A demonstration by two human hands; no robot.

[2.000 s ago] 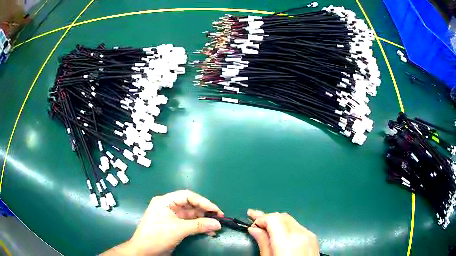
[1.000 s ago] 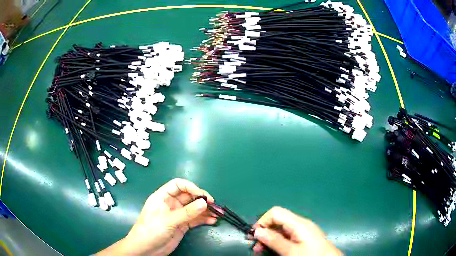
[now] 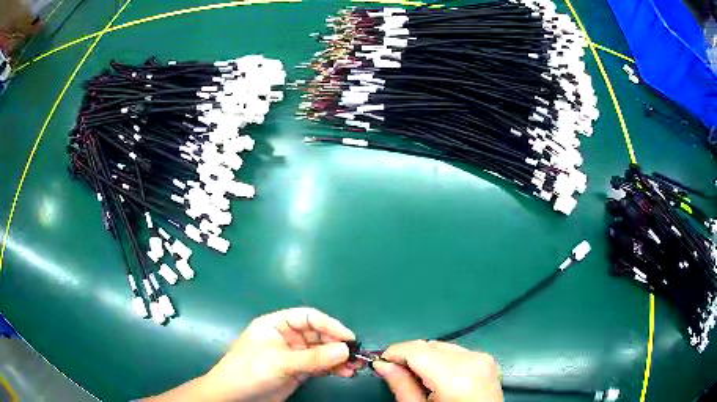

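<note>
My left hand [image 3: 287,353] pinches a small black connector [image 3: 353,348] at the bottom centre. My right hand [image 3: 440,369] pinches a thin lead end right beside it, with a small pale bit between the fingertips. A black sleeved cable [image 3: 507,308] runs from my right hand up to the right and ends in a white plug [image 3: 580,251]. Another dark cable runs right along the bottom edge, with white pieces [image 3: 607,394] near its end. The fingers hide most of the joint.
A fanned pile of harnesses [image 3: 157,149] lies left. A large pile of sleeved leads [image 3: 472,86] lies at the upper centre, white plugs to the right. A dark tangled pile [image 3: 660,235] lies right. A blue bin [image 3: 668,59] stands upper right on the green bench [image 3: 354,235].
My hands have come closer together, the right moving left. The cable with the white plug now shows stretched out to the right, and white pieces show at the bottom right. The view has shifted slightly.
</note>
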